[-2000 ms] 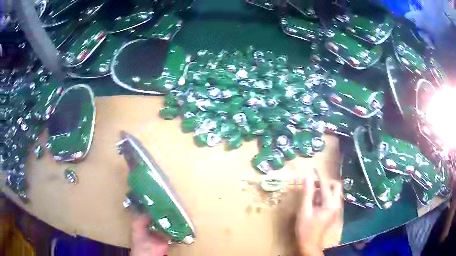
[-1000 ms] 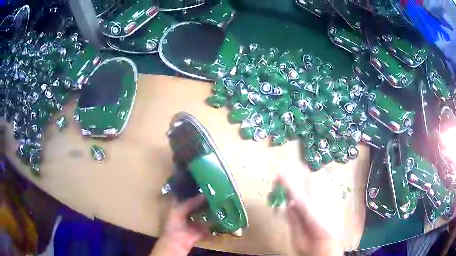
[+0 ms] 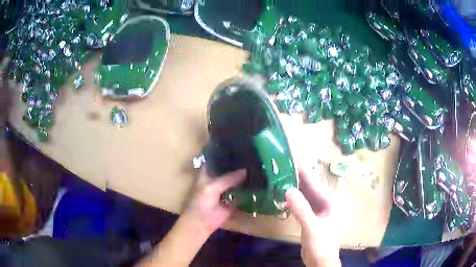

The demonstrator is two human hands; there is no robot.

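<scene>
A glossy green car body shell [image 3: 279, 159] with a silver rim and a large dark area stands tilted over the tan board in the middle. My left hand [image 3: 211, 201] grips its lower left side, with fingers over the dark area. My right hand [image 3: 313, 211] is at its lower right corner, thumb on the green end; its other fingers are partly hidden and blurred. A dark lump with a silver tip [image 3: 198, 160] projects from the shell's left side. Whether my right hand holds a small part cannot be told. A small pale-green dish [image 3: 340, 168] lies to the right.
Small green-and-chrome parts [image 3: 334, 78] are heaped behind the shell, more [image 3: 44, 68] at the far left. One lone part [image 3: 118, 116] lies on the tan board [image 3: 141, 151]. Another shell [image 3: 128, 78] lies at left; several overlap at right [image 3: 423, 177]. A blue bin [image 3: 81, 214] is below the table edge.
The view has shifted, so the table items sit differently in the picture. The shell has turned, showing more dark area. My right hand has come to the shell; the green part near it earlier is no longer distinct.
</scene>
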